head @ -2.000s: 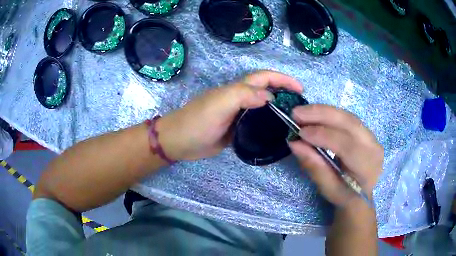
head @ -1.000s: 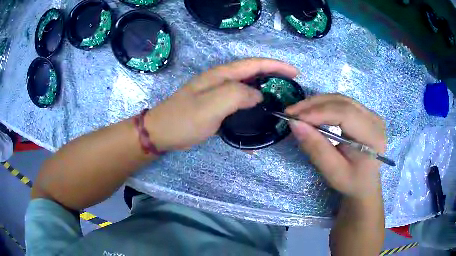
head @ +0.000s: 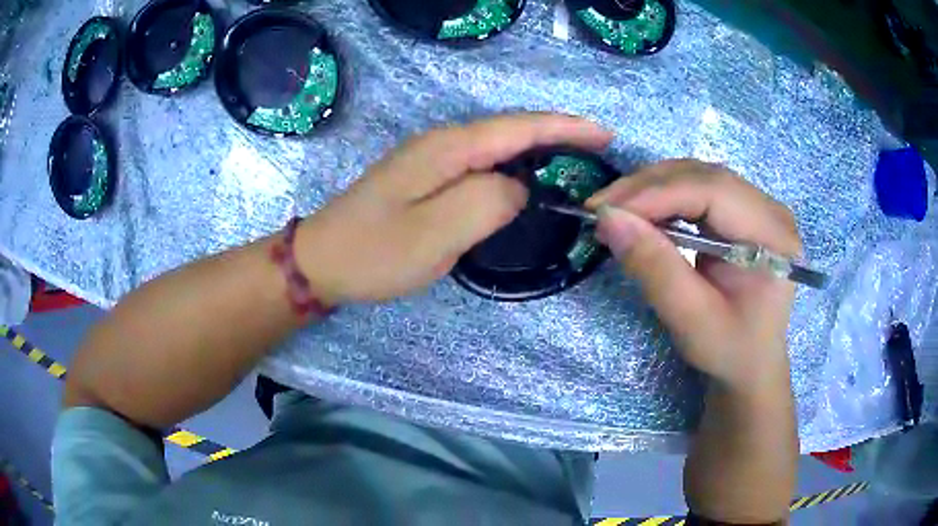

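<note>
A round black housing (head: 514, 257) lies in front of me on the bubble wrap. A green circuit board (head: 571, 177) covers its upper right side. My left hand (head: 442, 205) grips the housing's left and upper rim, with the thumb over the inside near the board. My right hand (head: 699, 257) holds silver tweezers (head: 710, 245) pen-like. Their tip points left, over the housing floor by the board's inner edge, close to my left thumb. Fine wires there are too small to tell. My right fingers hide part of the board.
Several housings with green boards stand at the upper left, one here (head: 278, 77); two more are cut off at the top. A blue object (head: 901, 183), a clear plastic sheet (head: 859, 339) and a black tool (head: 905, 372) lie at the right.
The housing has shifted a little left and up and sits flatter. My left hand has spread over its rim. The tweezers have turned from steep to nearly level, their tip lower left of the board.
</note>
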